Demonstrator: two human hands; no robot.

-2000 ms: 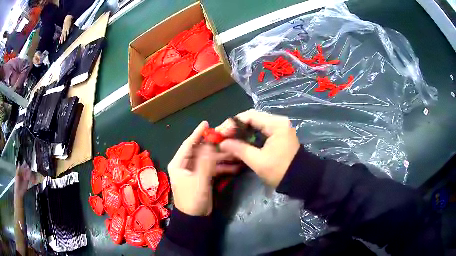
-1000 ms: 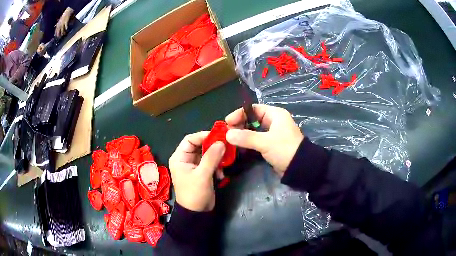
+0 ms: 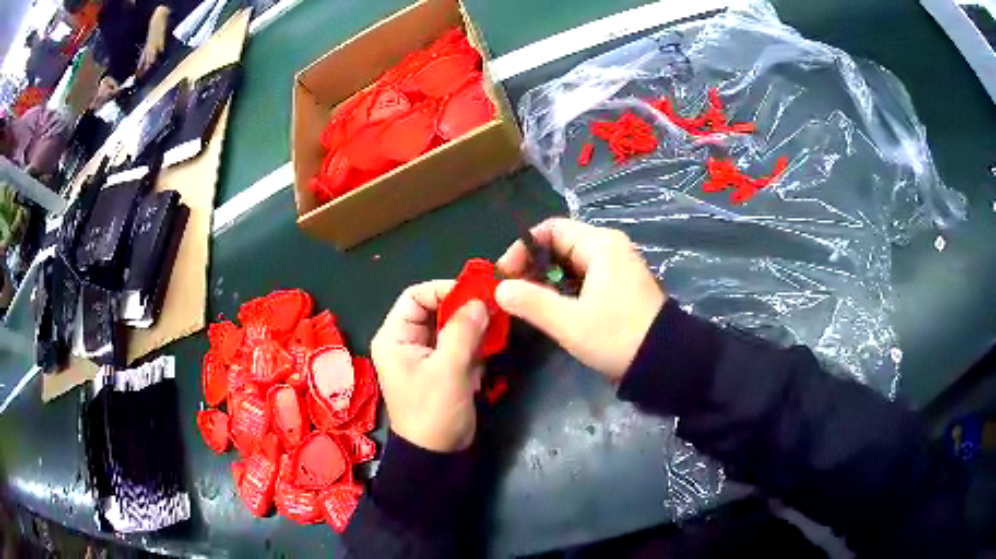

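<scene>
My left hand [image 3: 428, 366] holds a red moulded part [image 3: 476, 304] upright between thumb and fingers, in the middle of the view. My right hand [image 3: 584, 289] holds a dark hand tool [image 3: 543, 262] with a touch of green; its dark jaws point up and away from the part. My right thumb and forefinger are at the part's right edge. A small red bit [image 3: 497, 389] shows below my hands. A loose pile of red parts [image 3: 286, 409] lies left of my left hand.
A cardboard box [image 3: 421, 175] of red parts stands beyond my hands. Small red pieces [image 3: 625, 138] lie on a crinkled clear plastic sheet [image 3: 786, 246] at right. Black items [image 3: 109, 235] lie on flat cardboard [image 3: 197, 235] at left, with a striped-edge stack [image 3: 137, 448] below. Another person's hand [image 3: 153, 46] is at far left.
Since the oldest frame, the red part has come into clear view in my left hand, and the tool's jaws show above my right hand. The box and pile sit slightly differently in view.
</scene>
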